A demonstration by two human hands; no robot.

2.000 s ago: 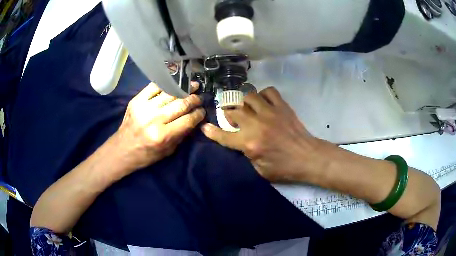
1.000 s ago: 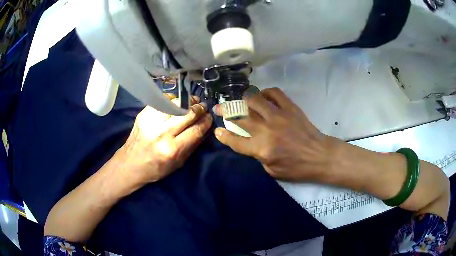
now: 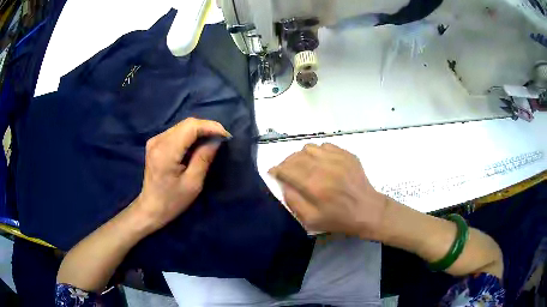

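Note:
A large navy fabric panel [image 3: 90, 144] lies over the left half of the table and hangs over its front edge. A small gold-yellow mark [image 3: 130, 76] shows on it. My left hand [image 3: 183, 171] pinches a fold of the panel between thumb and index finger. My right hand [image 3: 324, 186] is curled, just right of the panel's edge over the white table; whether it holds anything is hidden. The presser foot and needle area [image 3: 268, 75] is in view beyond my hands, with the panel's edge along its left side.
The white sewing machine bed [image 3: 360, 90] spans the upper right. A ribbed white knob [image 3: 305, 59] is beside the needle. A cream-white bar [image 3: 189, 27] stands over the cloth. A printed ruler scale [image 3: 456, 174] runs along the table front. White cloth [image 3: 345, 270] covers the lap.
Both hands have moved away from the needle toward the wearer. The cloth's edge has left the needle area's front, the presser foot is now exposed, and the gold mark has come into view.

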